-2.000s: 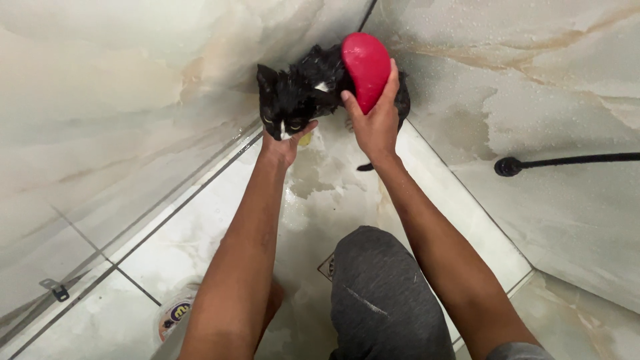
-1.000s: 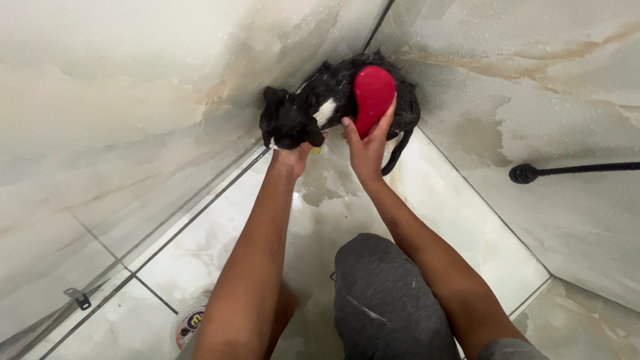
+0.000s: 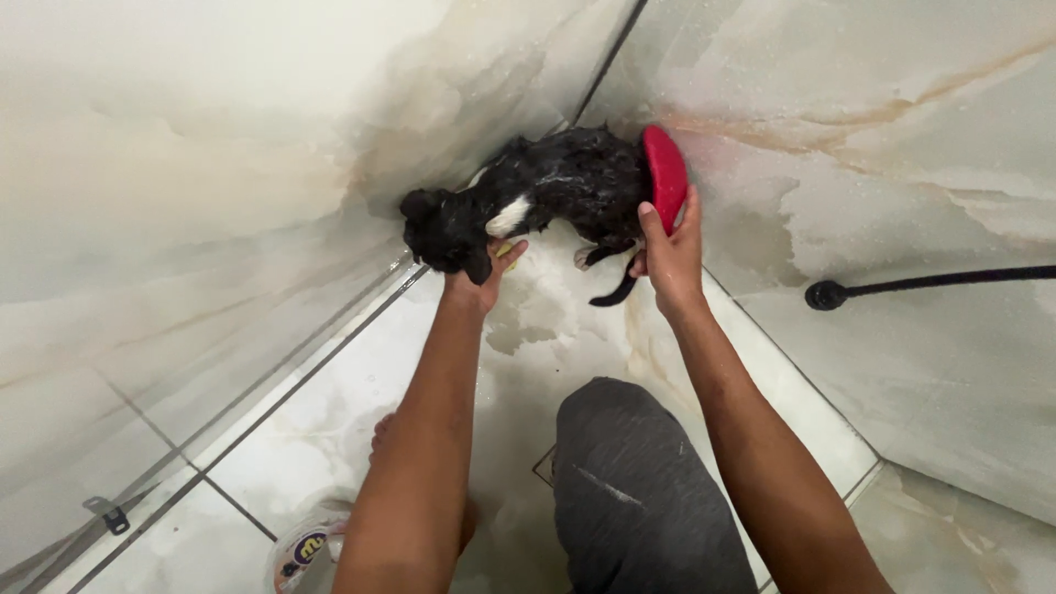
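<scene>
A wet black-and-white cat (image 3: 577,181) stands in the corner of a tiled shower, its head at the left and its tail hanging at the right. My left hand (image 3: 487,272) is under its head and neck, with the palm partly hidden by the head. A small yellow thing (image 3: 508,254) shows by my left fingers; whether they hold it I cannot tell. My right hand (image 3: 675,252) grips a red curved object (image 3: 667,177), possibly a brush or scrubber, against the cat's rump. The side of the red object that faces the cat is hidden.
Marbled walls meet behind the cat. A black hose (image 3: 949,280) with a round end lies across the right wall. At the lower left are a labelled clear container (image 3: 301,553) and a small dark metal fitting (image 3: 111,516). My knee in grey cloth (image 3: 643,487) is at the bottom centre.
My right hand has moved the red object from the cat's back to its rump. The cat's head, facing my left hand two seconds ago, has turned away and its body is more stretched out.
</scene>
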